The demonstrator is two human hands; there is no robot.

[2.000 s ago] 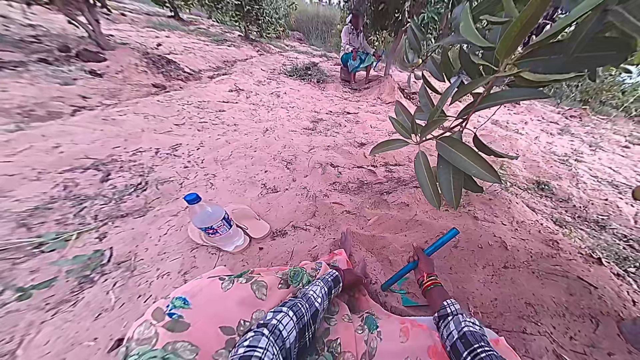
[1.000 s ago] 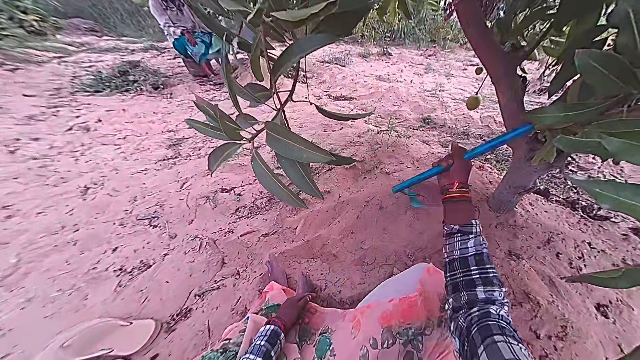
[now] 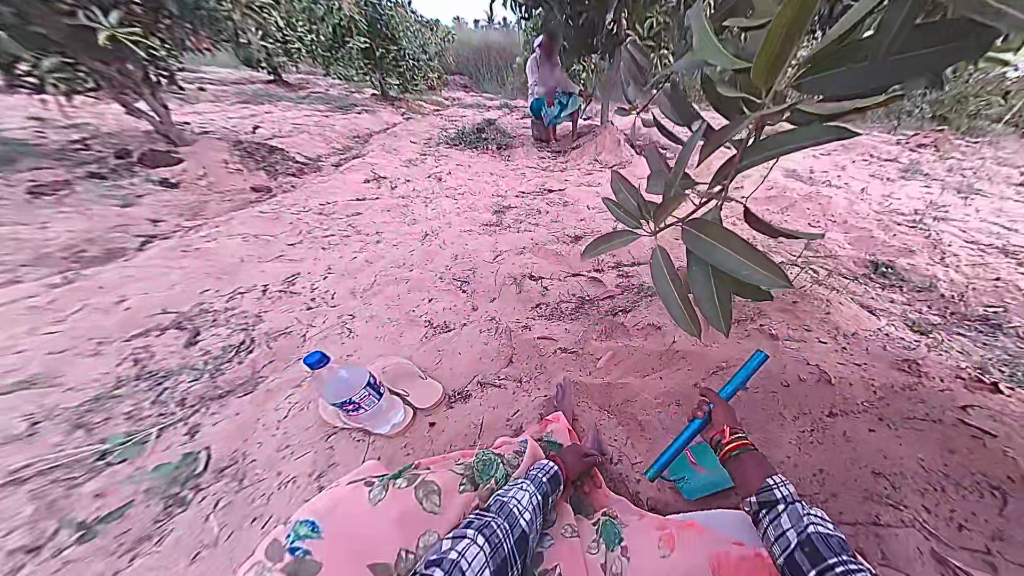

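My right hand (image 3: 718, 414) is closed around a blue tube-like handle (image 3: 686, 448), which slants up to the right above the sandy soil. A flat teal piece (image 3: 699, 474) shows just below the handle, beside my wrist; how the two join is not clear. Colored bangles circle that wrist. My left hand (image 3: 579, 462) rests on the pink floral cloth (image 3: 448, 488) over my legs, near my bare feet (image 3: 565, 398); its fingers are partly hidden, and I cannot tell if it grips the cloth.
A plastic bottle with a blue cap (image 3: 356, 396) leans over a pair of beige flip-flops (image 3: 410, 382) at left. A leafy branch (image 3: 712, 240) hangs ahead on the right. Farther back, a person (image 3: 552, 88) sits near a tree. Another tree (image 3: 152, 104) stands at upper left.
A second ago my right hand held the blue handle raised near a tree trunk; now it is lower, closer to my legs. The view has swung back left.
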